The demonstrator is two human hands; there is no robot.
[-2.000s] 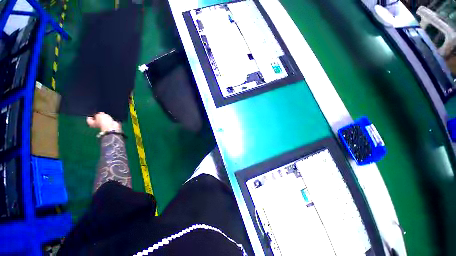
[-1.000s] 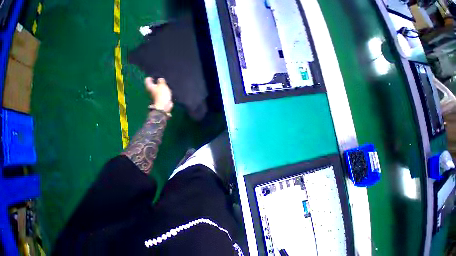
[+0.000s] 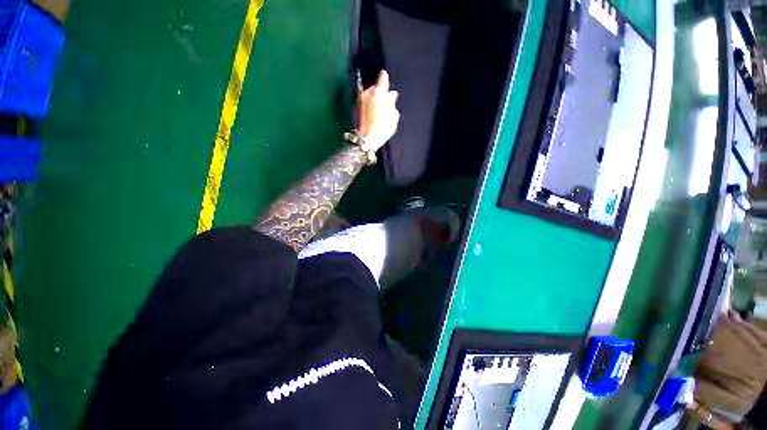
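My left hand reaches over a dark grey foam sheet low beside the bench. Its thumb and a finger are apart and nothing shows held in it; the other fingers are partly hidden. Black material lies around the sheet, its edges hard to tell in the shadow. My right hand is out of the picture.
On the green bench, one display unit lies at upper right and another at the bottom, cut off. A blue screw tray is at the rail. A person's brown sleeve shows far right. Blue crates stand upper left.
The large black sheet held two seconds ago was released by one second ago. My left hand has since moved over the foam beside the bench. The view has turned and shifted.
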